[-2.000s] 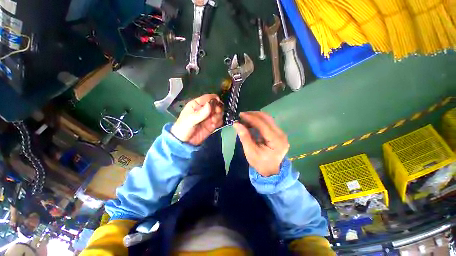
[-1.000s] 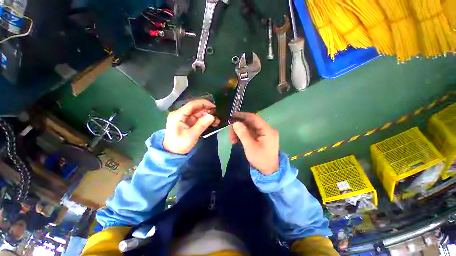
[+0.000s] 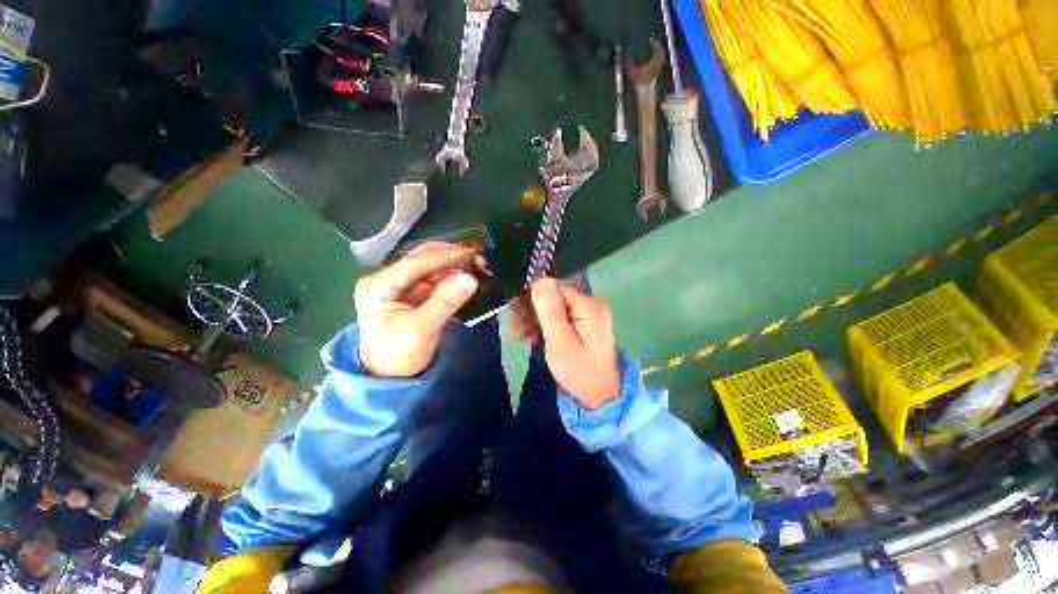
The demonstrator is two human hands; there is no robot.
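Observation:
My left hand pinches a small dark part between thumb and fingertips. My right hand is shut on a thin pale rod, perhaps a hex key, whose end points left below my left fingertips; a gap shows between rod and part. An adjustable wrench lies on the dark green bench, its handle end just above my right fingertips. A double-ended wrench lies farther left. A curved metal plate lies beyond my left hand.
An open-end wrench and a pale-handled tool lie beside a blue tray of yellow wires. A dark tray with red bits stands upper left. Yellow crates stand right, beyond floor tape.
My hands have moved apart from near touching. My left hand has shifted left. The rod shows more plainly between them, and the view has shifted slightly.

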